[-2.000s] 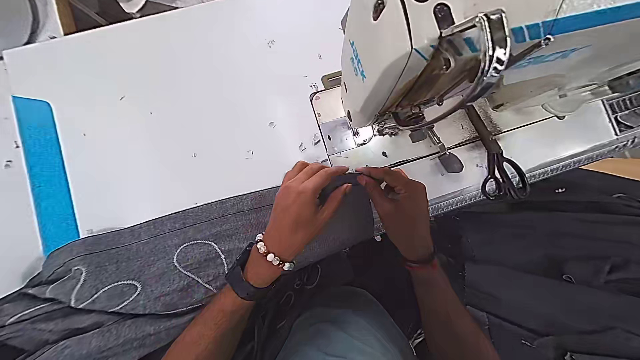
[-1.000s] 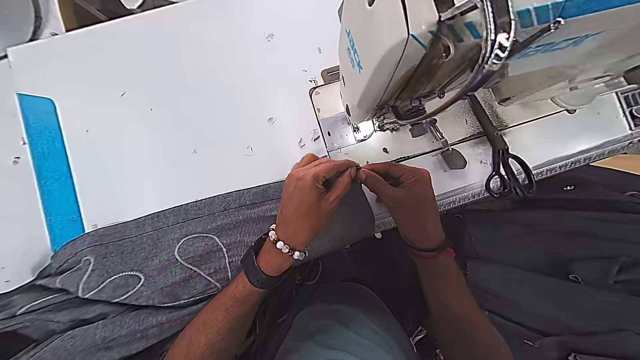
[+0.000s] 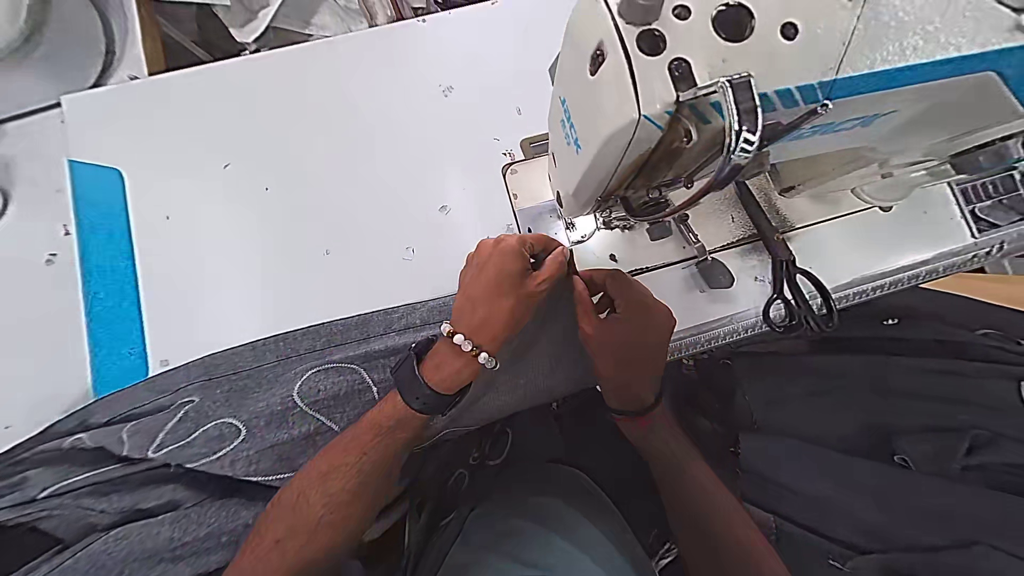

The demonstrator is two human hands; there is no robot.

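Observation:
A dark grey fabric piece (image 3: 528, 360) lies along the front of the white table, with a loose white thread chain (image 3: 320, 392) on it. My left hand (image 3: 504, 288), with a beaded bracelet and a dark watch at the wrist, pinches the fabric's edge between thumb and forefinger. Close on its right, my right hand (image 3: 628, 328) pinches the same edge; the fingers hide most of the held part. Both hands are just in front of the lit needle area of a white and blue Jack sewing machine (image 3: 592, 120).
Black-handled scissors (image 3: 788, 288) lie right of the needle area, pointing under the machine arm. A measuring tape (image 3: 720, 336) runs along the table's front edge. More dark fabric (image 3: 864, 448) hangs at the right. Small scraps dot the white table (image 3: 304, 184).
Both hands have stayed pinched on the fabric edge, and the fingertips have moved closer to the needle area.

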